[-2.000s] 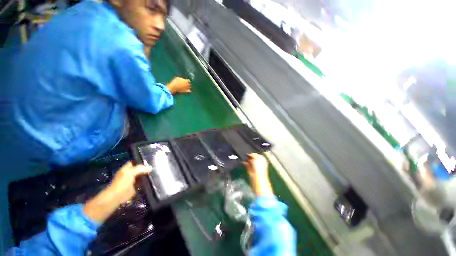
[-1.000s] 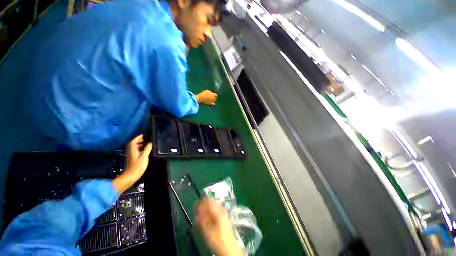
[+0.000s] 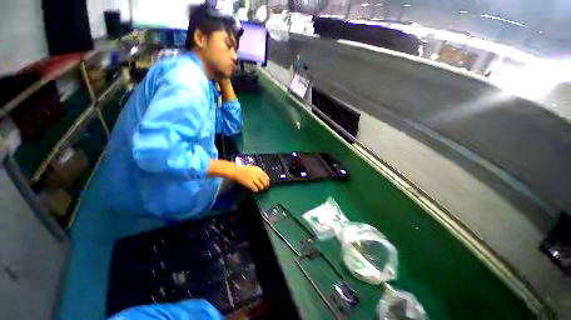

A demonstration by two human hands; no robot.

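Neither of my hands shows; only a blue sleeve [image 3: 172, 310] of mine is at the bottom edge, over the near side of the wide black blister tray [image 3: 188, 265]. Two thin black middle frames, one nearer [image 3: 322, 281] and one farther [image 3: 288, 230], lie on the green bench beside that tray. Three clear plastic bags lie in a row to their right: a flatter one with green spots [image 3: 325, 219], a crumpled one [image 3: 369, 253] and one cut by the bottom edge [image 3: 401, 306]. The black phone carrying tray [image 3: 319, 167] lies across the bench beyond the frames.
A person in a blue smock [image 3: 175, 134] sits at the left, one hand [image 3: 252, 178] at the phone tray's near left end. A grey partition [image 3: 432, 156] runs along the right, with a small black parts box [image 3: 557, 240]. A dark panel [image 3: 335, 112] is at the partition's foot.
My hands, seen earlier at the phone tray and then the right over the bags, have left the picture. The phone tray now lies farther away, with the other person's hand at it. The view has turned.
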